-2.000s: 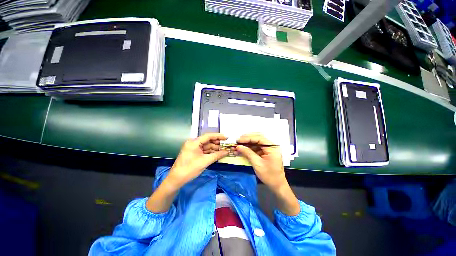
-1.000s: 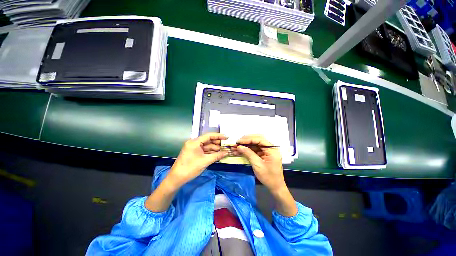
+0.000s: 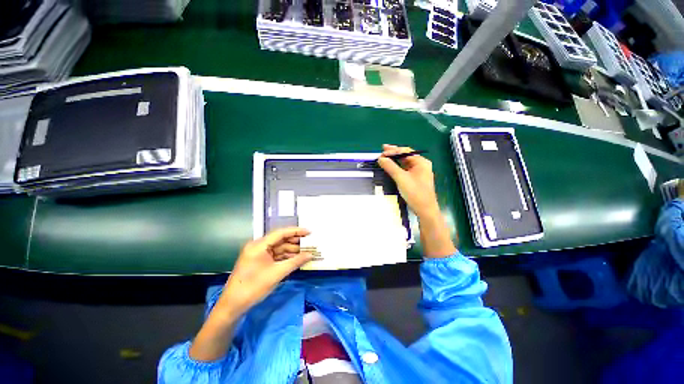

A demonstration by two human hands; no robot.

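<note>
A dark tablet back cover [image 3: 330, 185] lies on a thin white foam tray [image 3: 259, 196] in front of me. My left hand [image 3: 266, 262] pinches the left edge of a pale release sheet [image 3: 352, 231] over the cover's lower part; small tan bits show at its fingertips. My right hand [image 3: 409, 176] is at the cover's upper right and holds dark thin tweezers [image 3: 403, 154], which point left over the cover. Whether a small piece is at the tip is too small to tell.
Stacked covers [image 3: 105, 124] stand at left, and a lower upright stack [image 3: 496, 184] at right. Compartment trays [image 3: 334, 41], a translucent beige rectangle [image 3: 379, 81] and a grey post [image 3: 476, 56] are beyond the pale strip. Another person's blue sleeve [image 3: 664, 255] shows at far right.
My right hand has moved away from my left, up and right, with the tweezers. The release sheet is now more exposed. The whole view has shifted, with the bench things appearing lower and further left.
</note>
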